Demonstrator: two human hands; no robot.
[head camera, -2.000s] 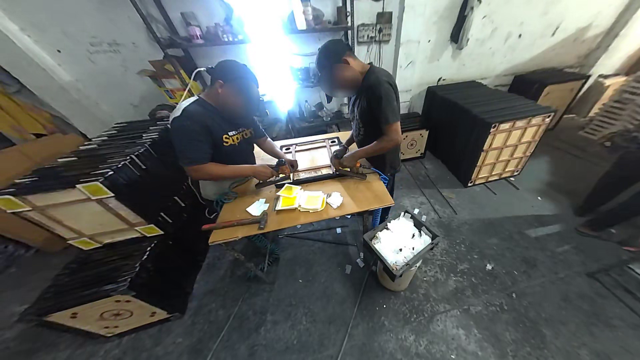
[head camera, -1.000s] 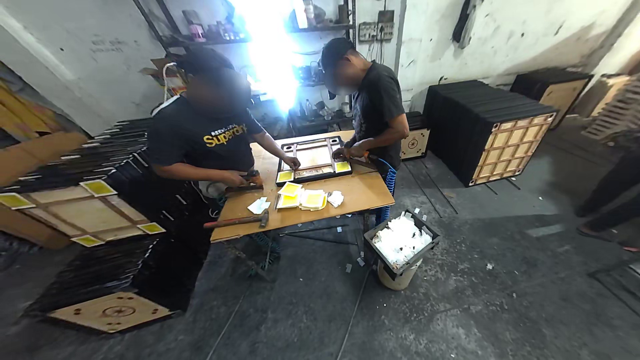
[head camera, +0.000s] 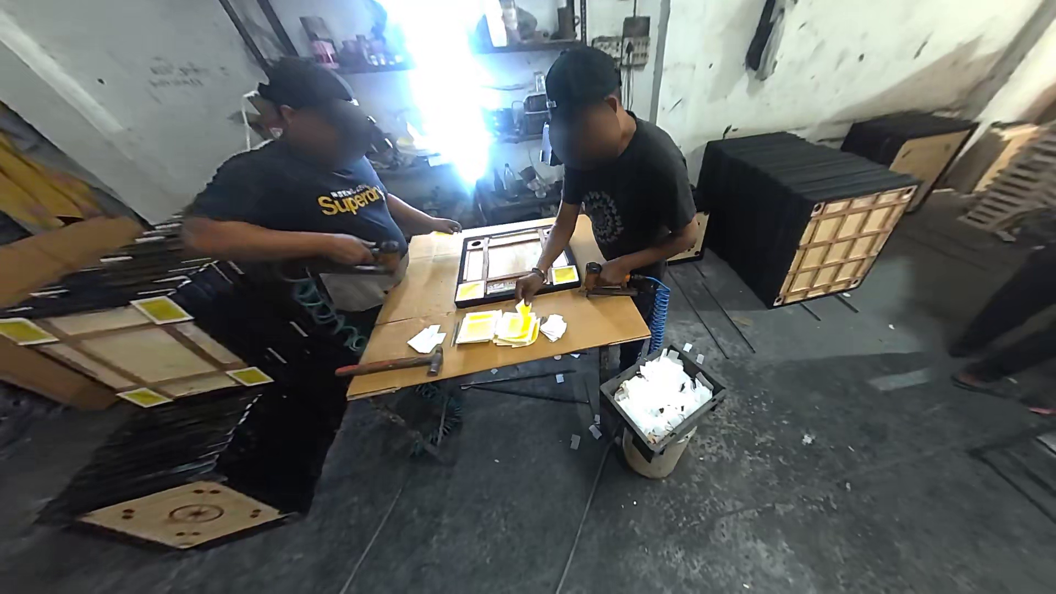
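Note:
Neither of my hands is in view. On a cardboard-covered table (head camera: 606, 318) lies a black-framed wooden board (head camera: 516, 256), its slatted underside up, with yellow-and-white squares at its two near corners. The person on the left grips a pneumatic tool (head camera: 386, 256) and reaches the other hand (head camera: 445, 225) to the table's back left edge. The person on the right pinches a yellow piece (head camera: 525, 310) over a pile of yellow cards (head camera: 513, 328); this person's other hand is on a second pneumatic tool (head camera: 596, 280) at the board's right. A hammer (head camera: 396, 364) rests near the front left.
A black crate (head camera: 718, 394) of white scraps sits on a bucket (head camera: 660, 458) by the table's right leg. Stacked boards stand at left (head camera: 186, 516) and right (head camera: 850, 247). Blue coiled hoses (head camera: 660, 313) hang beside the table. Another person's legs (head camera: 1002, 305) show far right.
The left person's free hand has gone from the board to the table's back left edge. The right person's free hand has moved from the board to the yellow cards.

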